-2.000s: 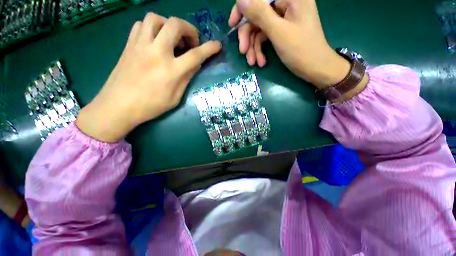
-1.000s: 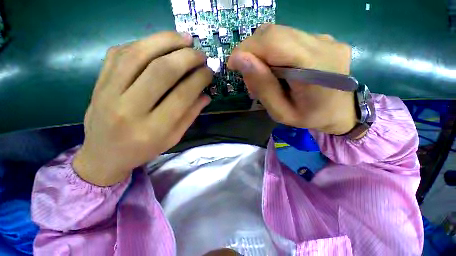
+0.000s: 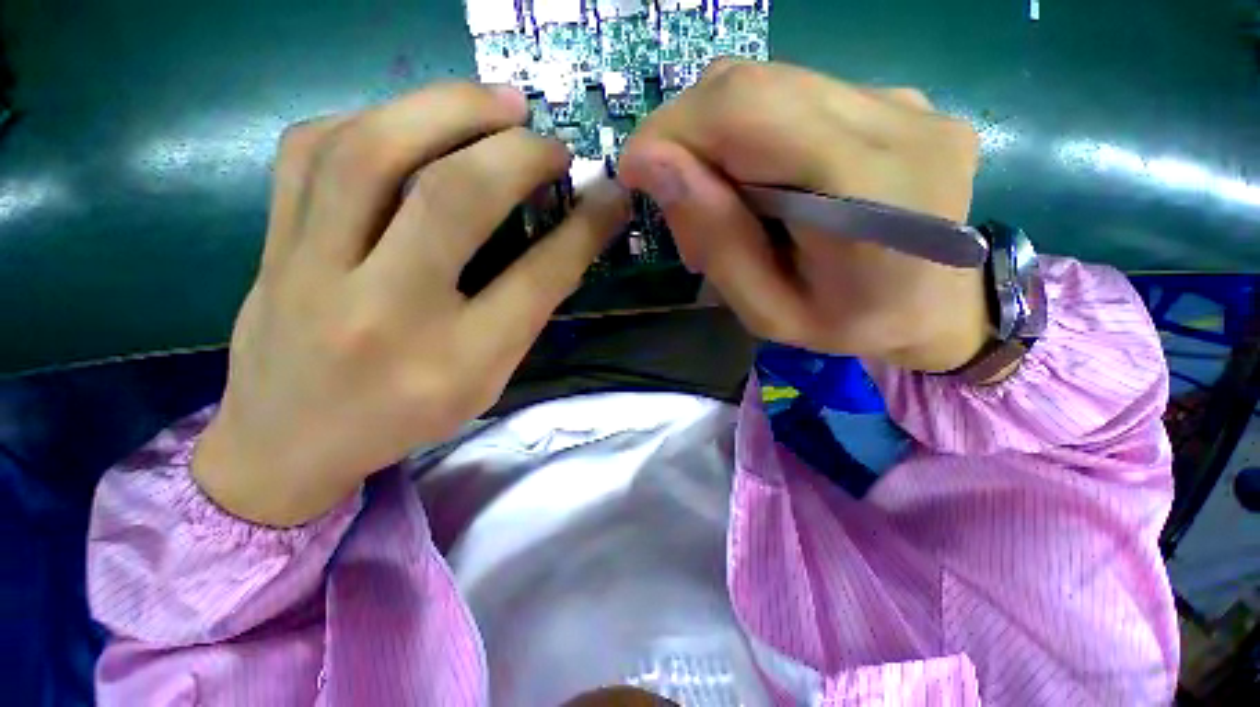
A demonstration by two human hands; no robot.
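A green PCB panel (image 3: 629,55) with silver rectangles lies on the green bench at the top centre, its near part partly covered by both hands. My right hand (image 3: 829,207) grips slim grey tweezers (image 3: 884,228) between thumb and fingers over the panel's right side; their tip is hidden by the fingers. My left hand (image 3: 401,276) rests over the panel's left side, one fingertip close to my right thumb. A small white patch shows between the fingertips; whether the left fingers hold a part cannot be told.
The green bench surface (image 3: 166,207) spreads to both sides, its near edge running just below the panel. A small pale piece (image 3: 1034,8) lies at the top right. A wristwatch (image 3: 1016,283) is on my right wrist. Blue items show below the edge.
Since one second ago, a left finger has extended right towards my right thumb. Two seconds ago the hands were farther up the bench, beyond the panel; the view has since moved in closer.
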